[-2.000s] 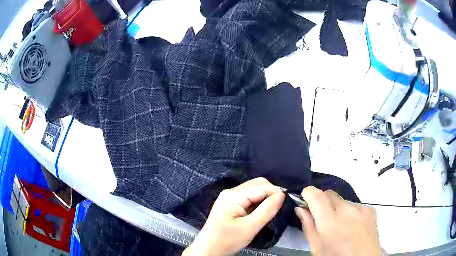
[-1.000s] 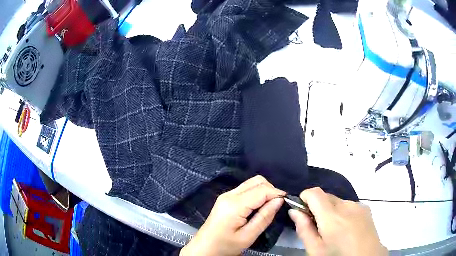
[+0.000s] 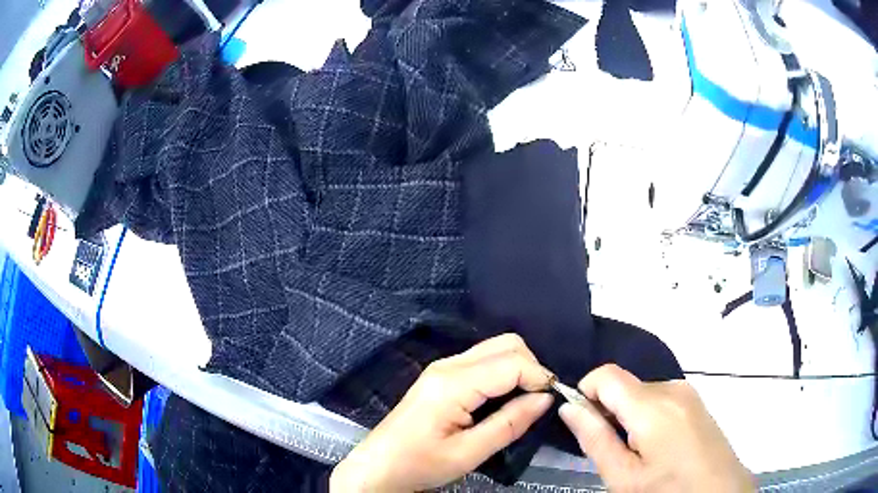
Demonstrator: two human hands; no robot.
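The dark checked garment piece [image 3: 241,221] lies rumpled from the left to the centre of the table. Plain black pocketing [image 3: 525,241] lies flat at its right side and runs down to my hands. My left hand [image 3: 452,409] pinches a bit of the black cloth between thumb and forefinger at the bottom centre. My right hand [image 3: 664,428] is closed around small thread snips [image 3: 568,392]. Their metal tip touches or nearly touches the pinched spot. The snips' handle is hidden in my fist.
The white sewing machine head [image 3: 751,116] stands at the right, with a grey-blue block [image 3: 769,276] below it. Dark strips [image 3: 792,332] lie near it. A red container [image 3: 130,43] and grey vented box [image 3: 48,130] are upper left. A red crate [image 3: 91,419] is below left.
The whole view has shifted slightly, so the cloth and machine sit a little higher and further left. Both hands stay together at the same spot, with small changes in finger and snips angle.
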